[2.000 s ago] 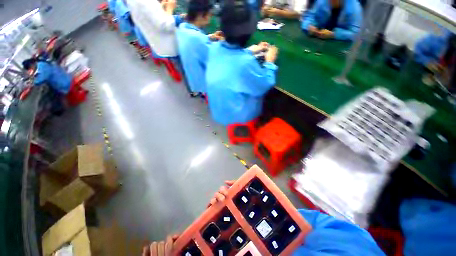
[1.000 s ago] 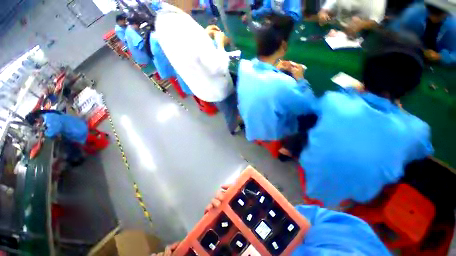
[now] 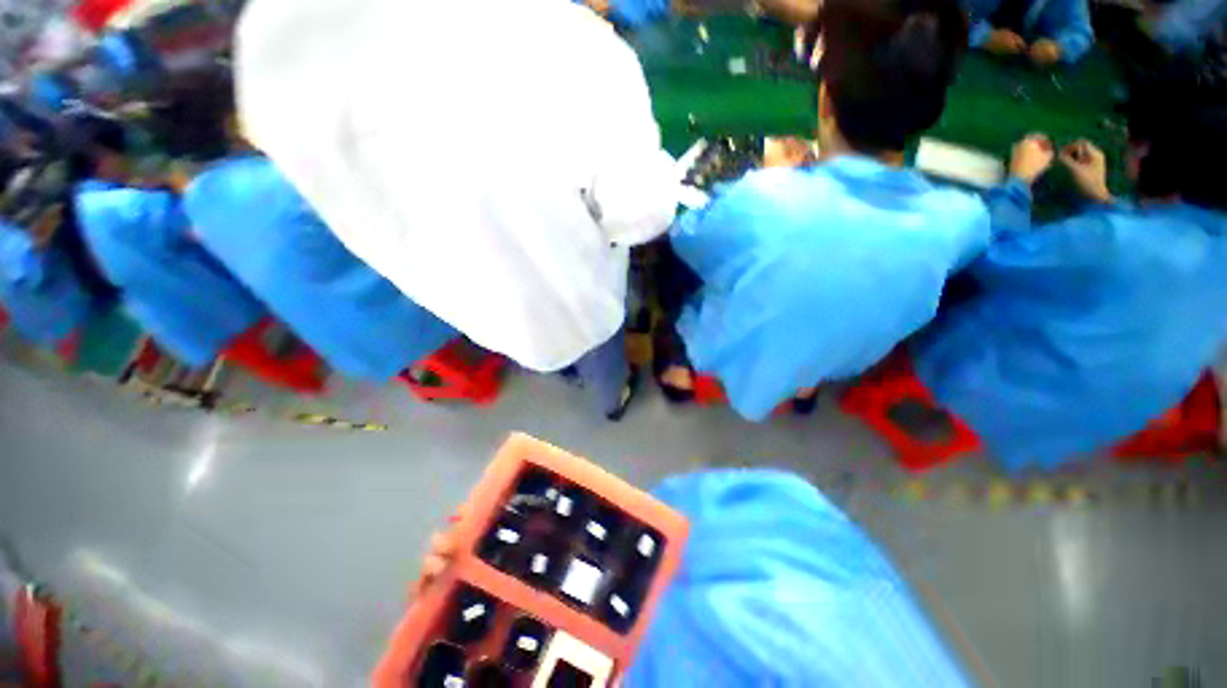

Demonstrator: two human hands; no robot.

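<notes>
An orange-red compartment tray [image 3: 538,591] is tilted at the bottom centre, its lower end cut off by the picture edge. Its upper bay holds several black rounded-square units [image 3: 595,532] with small white labels and one larger white label. The bay below holds more black units and a white-framed piece with a dark window [image 3: 576,659]. Fingers show at the tray's left edge, seemingly of my right hand [image 3: 439,554], whose blue sleeve [image 3: 787,585] runs behind the tray from the right; the palm is hidden. My left hand is out of view.
Several people in blue smocks [image 3: 828,276] sit on red stools [image 3: 912,419] along a green-topped bench [image 3: 754,94]. A person in a white coat [image 3: 458,175] stands among them, leaning to the bench. Grey floor [image 3: 310,511] with yellow-black tape lies between them and the tray.
The view has swung right to face the bench and the white-coated person. The tray now sits further left in view and stays held. The lower fingers at its left edge have gone out of view.
</notes>
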